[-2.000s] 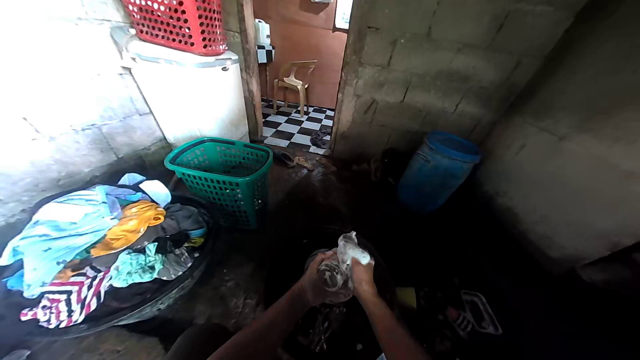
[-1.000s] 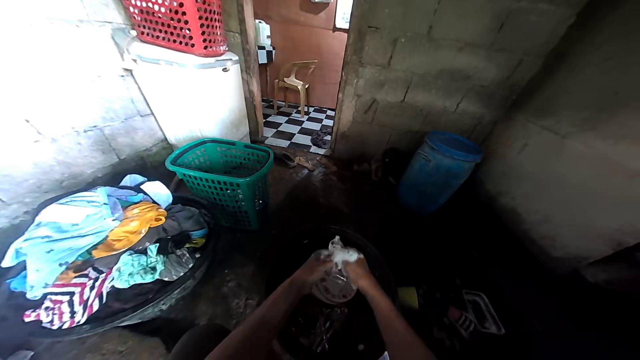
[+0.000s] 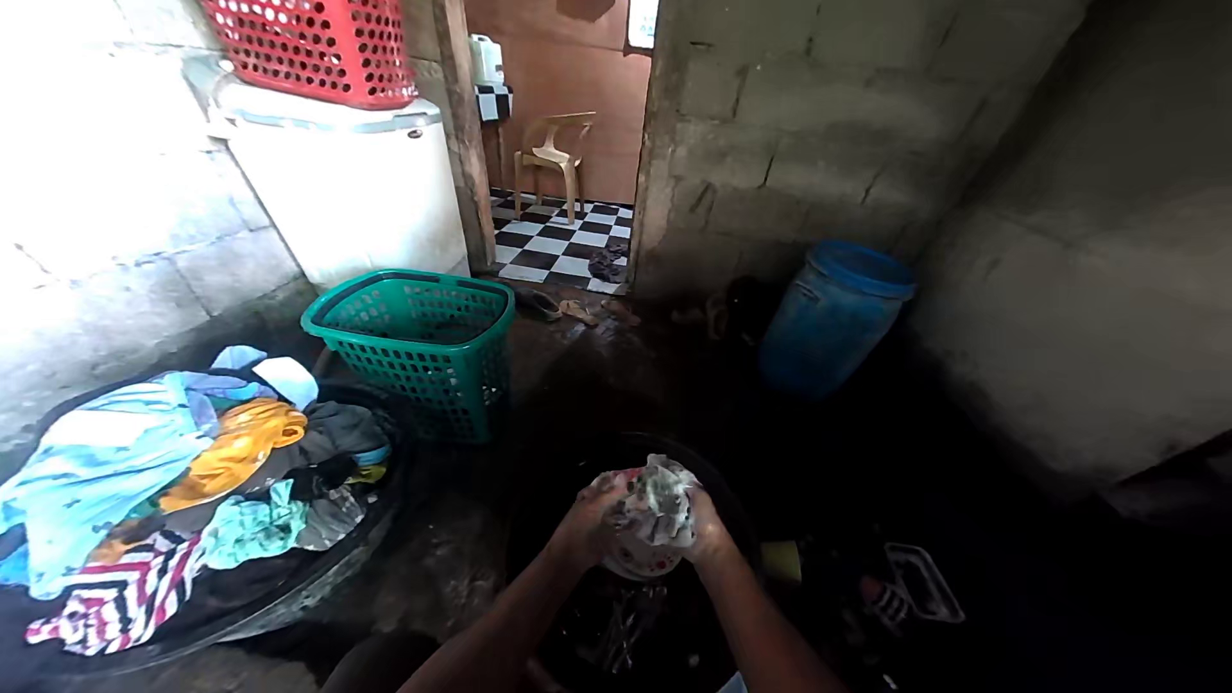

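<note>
Over a dark round basin, my left hand grips one side of a pale, patterned wet cloth covered in suds. My right hand holds the other side of it. Below the cloth, between both hands, is a round pale piece with reddish spots; whether it is a dish or part of the cloth I cannot tell. Thin light-coloured items, perhaps cutlery, lie in the dark basin under my wrists.
At the left a wide black tub holds heaped clothes, with a green plastic basket behind it. A blue drum stands back right. A yellowish container and a white-rimmed tray sit right of the basin; sandals lie by the doorway.
Both hands have shifted slightly while staying over the basin. The sudsy cloth, bunched nearer the right hand two seconds ago, now spreads between both hands.
</note>
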